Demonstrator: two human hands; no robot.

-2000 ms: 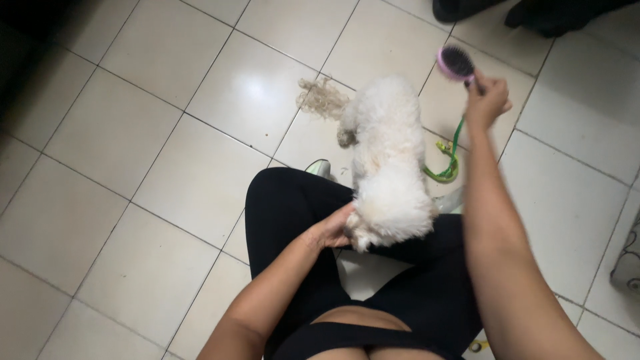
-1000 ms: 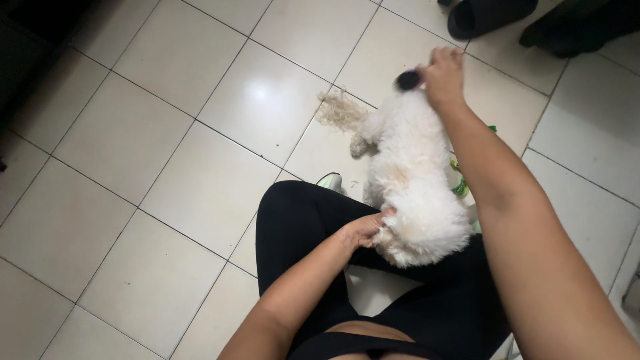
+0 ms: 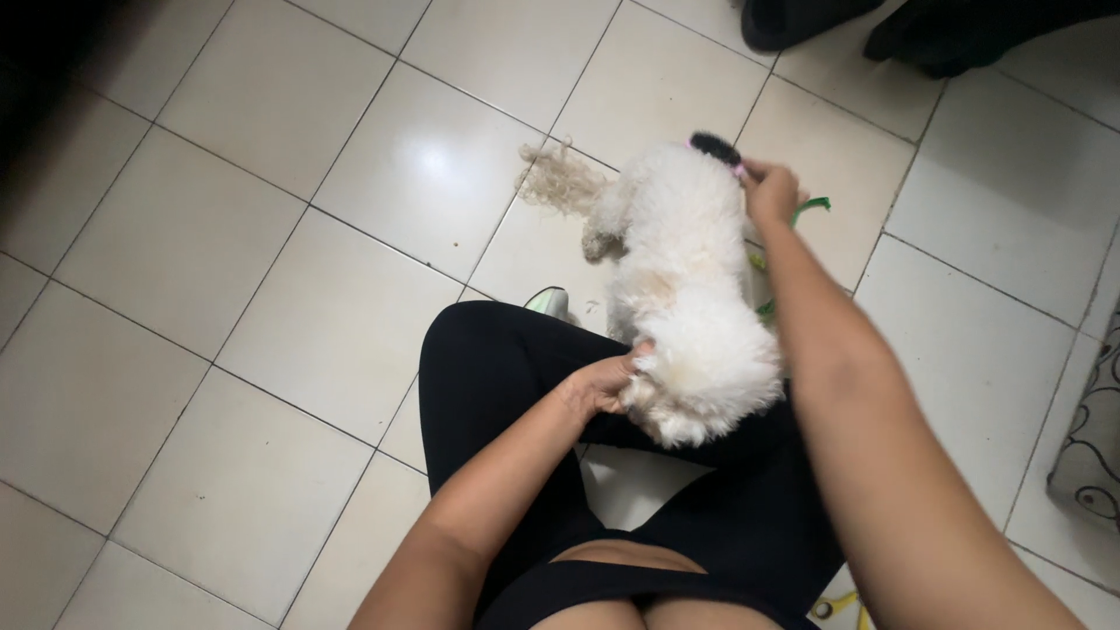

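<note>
A fluffy white dog (image 3: 687, 289) stands between my crossed legs, its one end on the tiled floor side and the other near my lap. My left hand (image 3: 612, 381) is against the dog's fur at the near end, fingers partly hidden by it. My right hand (image 3: 772, 192) grips a pink hairbrush with black bristles (image 3: 716, 149), which lies at the dog's far end. A green leash (image 3: 812, 206) shows beside my right hand, partly hidden by my forearm and the dog.
A pile of loose, curly fur (image 3: 560, 178) lies on the floor left of the dog. Dark footwear (image 3: 774, 19) is at the top right. Yellow-handled scissors (image 3: 836, 605) lie by my right leg. A patterned object (image 3: 1089, 437) stands at the right edge.
My right hand first swung the brush from the dog's right side to its far end; now the brush sits at that end's right edge. My left hand has stayed at the near end.
</note>
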